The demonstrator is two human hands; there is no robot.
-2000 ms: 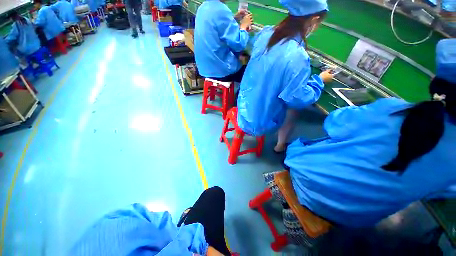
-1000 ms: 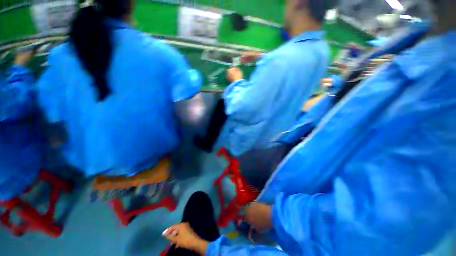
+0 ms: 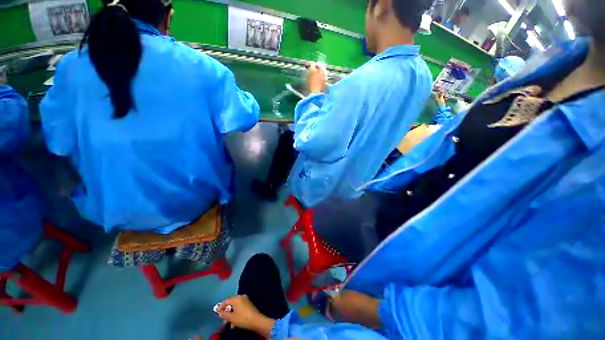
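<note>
My right hand point(image 3: 240, 312) is low in the centre, over a dark-clothed knee point(image 3: 261, 282). Its fingers are closed on a small white part point(image 3: 217, 307) whose tip sticks out at the left. The light-blue sleeve point(image 3: 298, 329) comes in from the lower right. My left hand is not in view.
A person in an open blue smock point(image 3: 458, 246) fills the right side; their hand point(image 3: 355, 307) hangs near a red stool point(image 3: 312, 255). Workers sit ahead at the green conveyor point(image 3: 255, 89). A brown cushion point(image 3: 172, 232) lies on another red stool.
The view has swung right from the aisle to the line and steadied. The knee and my right hand with the white part have stayed almost in place since one second ago.
</note>
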